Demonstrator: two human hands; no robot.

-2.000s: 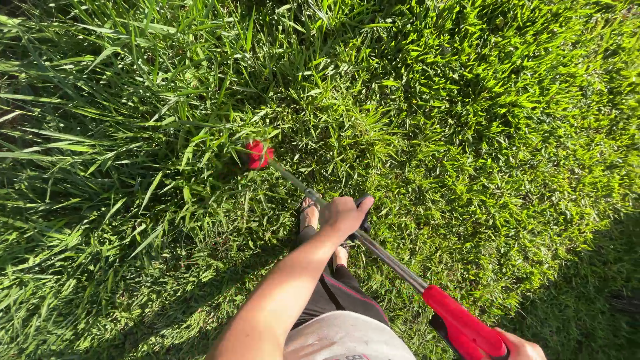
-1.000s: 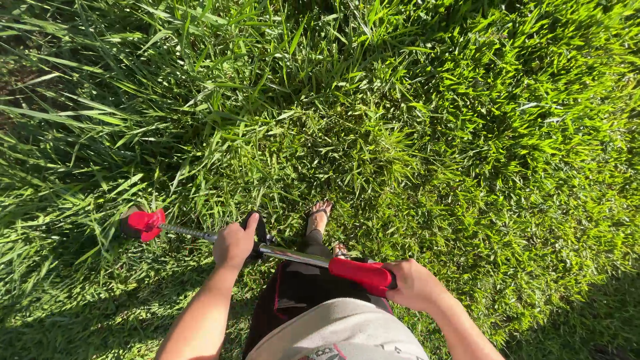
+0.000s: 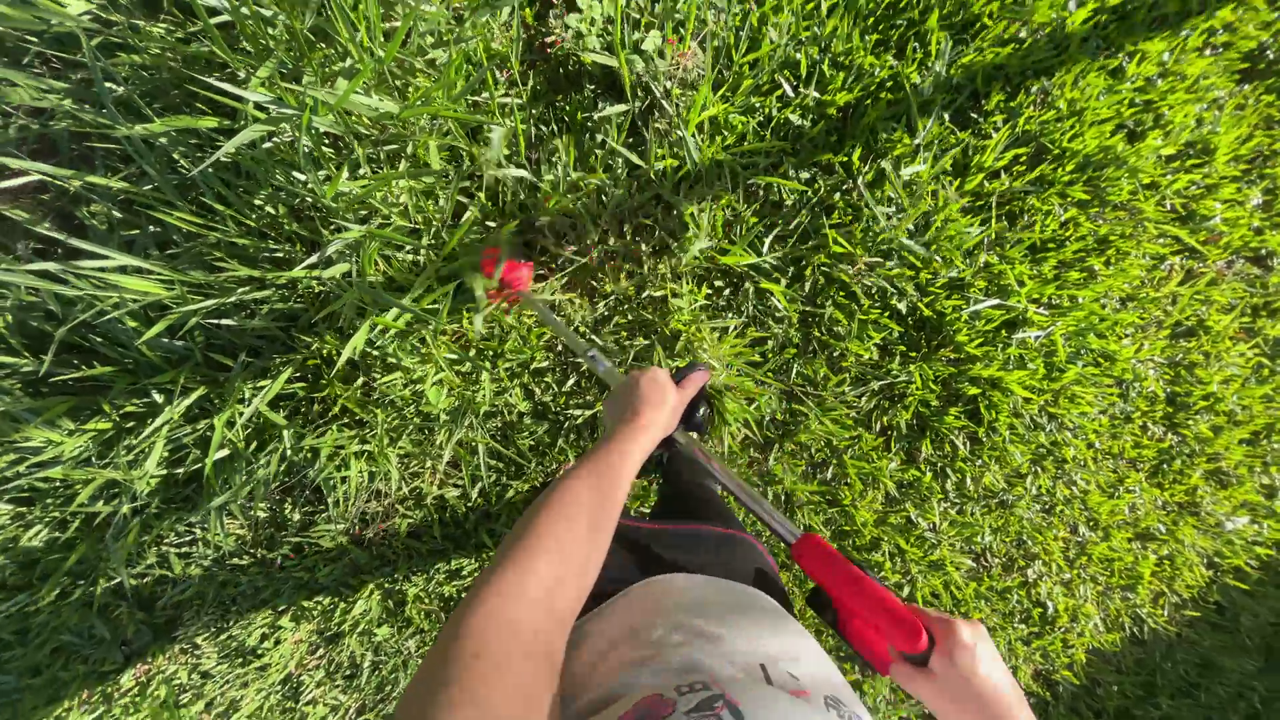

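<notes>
A string trimmer with a metal shaft (image 3: 745, 490) runs diagonally across the view, from upper left to lower right. Its red head (image 3: 508, 276) is low among the grass blades at the left of centre, with bits of grass blurred around it. My left hand (image 3: 648, 405) is closed around the black front handle (image 3: 692, 400) on the shaft, thumb along its top. At the lower right my right hand (image 3: 955, 660) grips the rear end of the red handle housing (image 3: 862, 603); some of its fingers are hidden.
Tall grass (image 3: 130, 290) stands at the left, and shorter grass (image 3: 1080, 400) covers the right side. My legs in dark trousers (image 3: 690, 540) are just below the shaft. A band of shadow (image 3: 300, 580) crosses the lower left.
Since one second ago the trimmer has swung from nearly level to a diagonal; its head has moved right and up from the far left. My right hand has gone lower right. Both hands keep their hold.
</notes>
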